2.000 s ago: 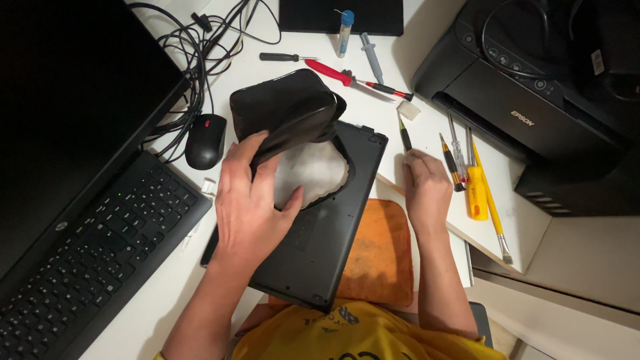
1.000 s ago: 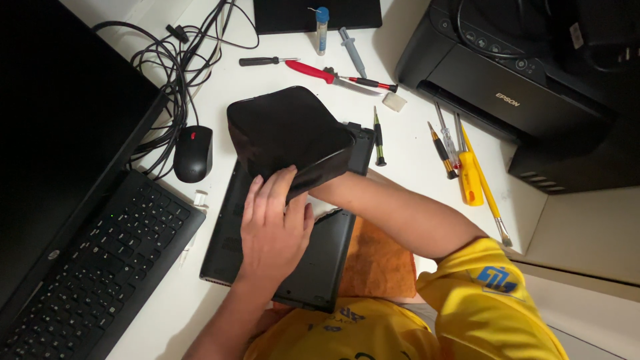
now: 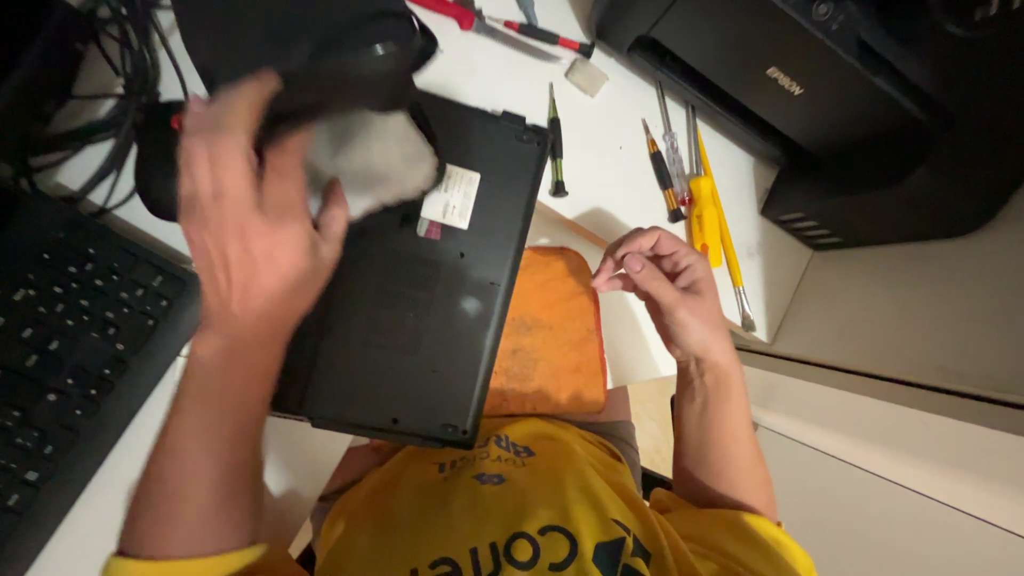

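Note:
A black zip-type pouch (image 3: 320, 56) with a pale, fluffy lining (image 3: 376, 160) lies over the upper left of a black laptop (image 3: 400, 320), whose underside faces up. My left hand (image 3: 248, 208), blurred, has its fingers on the pouch's raised edge and its thumb by the lining. Just right of an orange cloth (image 3: 548, 336), my right hand (image 3: 664, 280) hovers with thumb and fingertips drawn close; whether something tiny is between them cannot be seen. A green and black precision screwdriver (image 3: 556, 144) lies beside the laptop's upper right corner.
A black keyboard (image 3: 72, 344), a mouse (image 3: 156, 168) and cables (image 3: 128, 88) are at left. Right of the laptop lie an orange-black screwdriver (image 3: 662, 172), a yellow-handled screwdriver (image 3: 704, 216), a brush (image 3: 724, 232) and a pale block (image 3: 586, 78). A red-handled knife (image 3: 456, 12) and printer (image 3: 744, 88) stand beyond.
My right hand, at the pouch one second ago, is now out to the right beside the orange cloth. The pouch's pale lining shows again. The view has come closer.

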